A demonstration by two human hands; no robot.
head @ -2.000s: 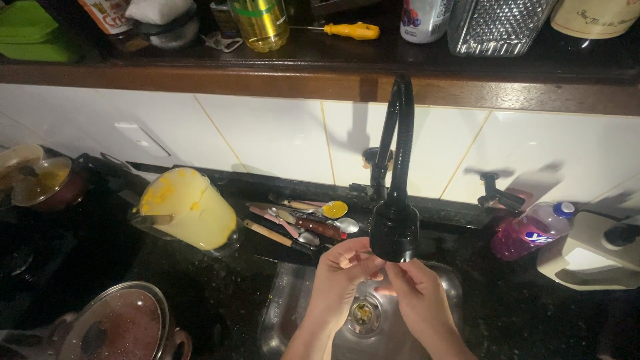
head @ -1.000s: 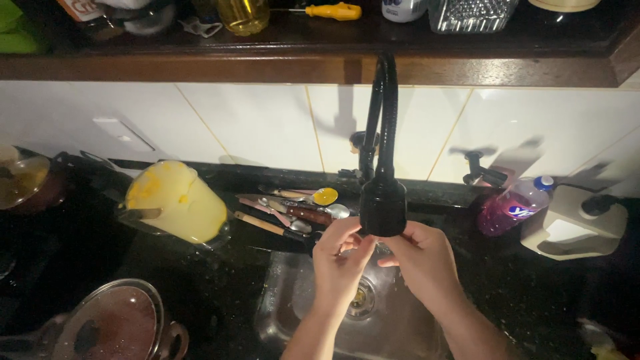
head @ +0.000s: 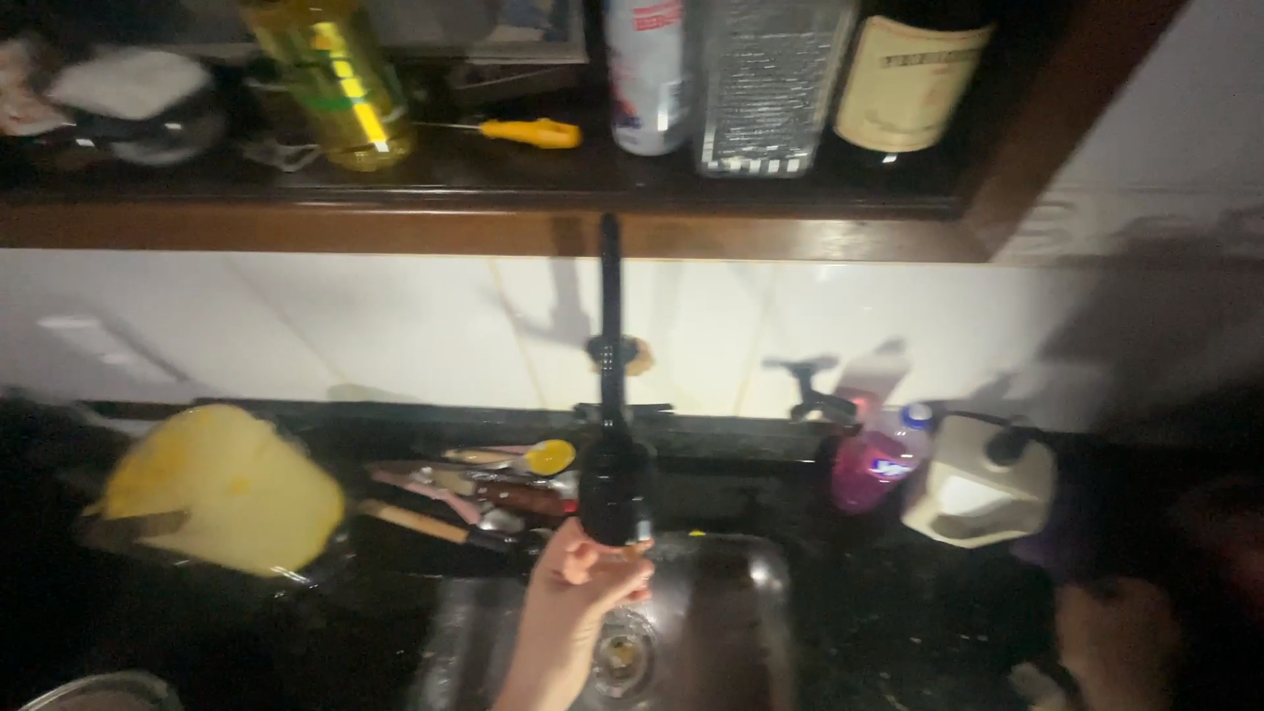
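Note:
My left hand (head: 583,592) is raised over the steel sink (head: 731,612), its fingers bent at the underside of the black faucet head (head: 616,494). Whether they grip it is blurred. My right hand (head: 1116,632) is a dim, blurred shape low at the right, over the dark counter; what its fingers do cannot be made out. Behind the sink's left side lie several utensils, among them a spoon with a yellow bowl (head: 549,456) and a wooden-handled one (head: 415,520).
A yellow-smeared container (head: 237,494) stands left on the dark counter. Right of the faucet are a wall tap (head: 810,390), a pink liquid bottle (head: 874,464) and a whitish jug (head: 983,484). Above, a wooden shelf (head: 790,237) holds a yellow-handled screwdriver (head: 533,132), a grater (head: 765,89) and bottles.
My right hand has left the faucet head and moved far to the right. My left hand remains at the faucet head. The view has shifted.

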